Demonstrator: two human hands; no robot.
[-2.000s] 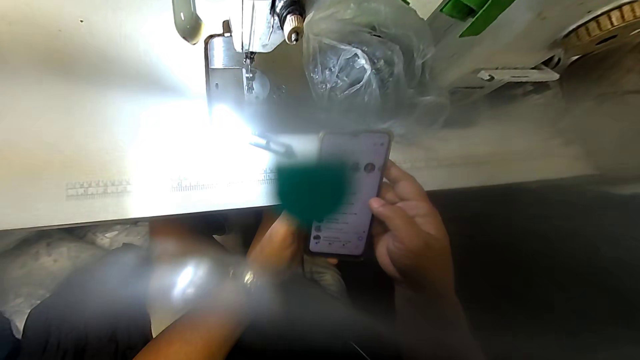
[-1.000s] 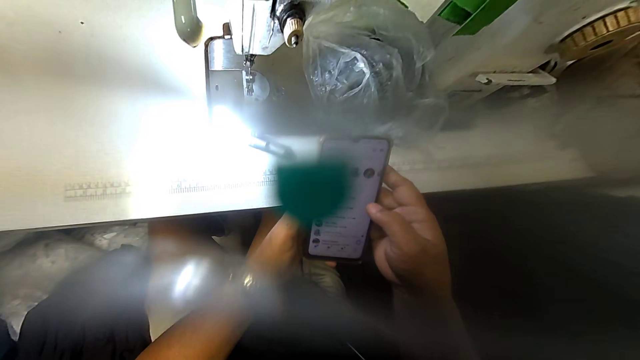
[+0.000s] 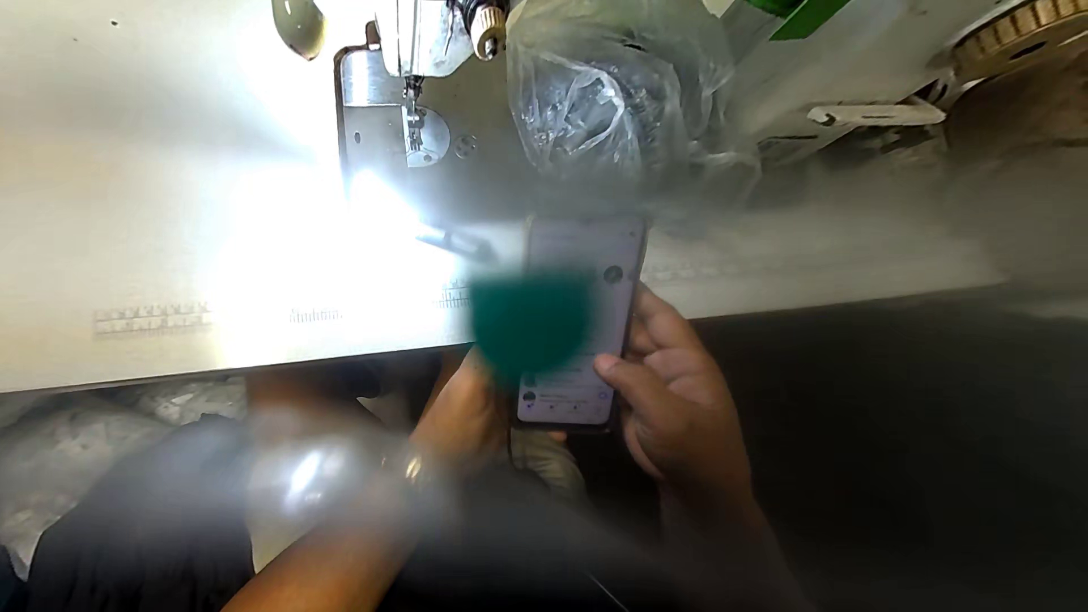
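A smartphone [image 3: 565, 408] with a lit screen is held upright in front of the table edge, its top reaching over the tabletop. My right hand [image 3: 680, 399] grips its right side, with the thumb over the lower part of the screen. My left hand [image 3: 467, 408] is at the phone's lower left side; its fingers are hidden behind a blurred green patch and the phone, so I cannot tell whether it grips. The sewing machine's presser foot [image 3: 414, 127] and needle plate [image 3: 429, 140] are beyond the phone, up and to the left.
A clear plastic bag [image 3: 612, 110] lies right of the machine's needle area. Printed ruler marks [image 3: 153, 319] run near the front edge of the white tabletop [image 3: 170, 212]. A handwheel [image 3: 1020, 38] stands at the upper right, near a green object [image 3: 807, 17]. Strong glare covers part of the table.
My right thumb has shifted slightly on the phone, and the content shown on the screen has changed. The machine and plastic bag stay where they were.
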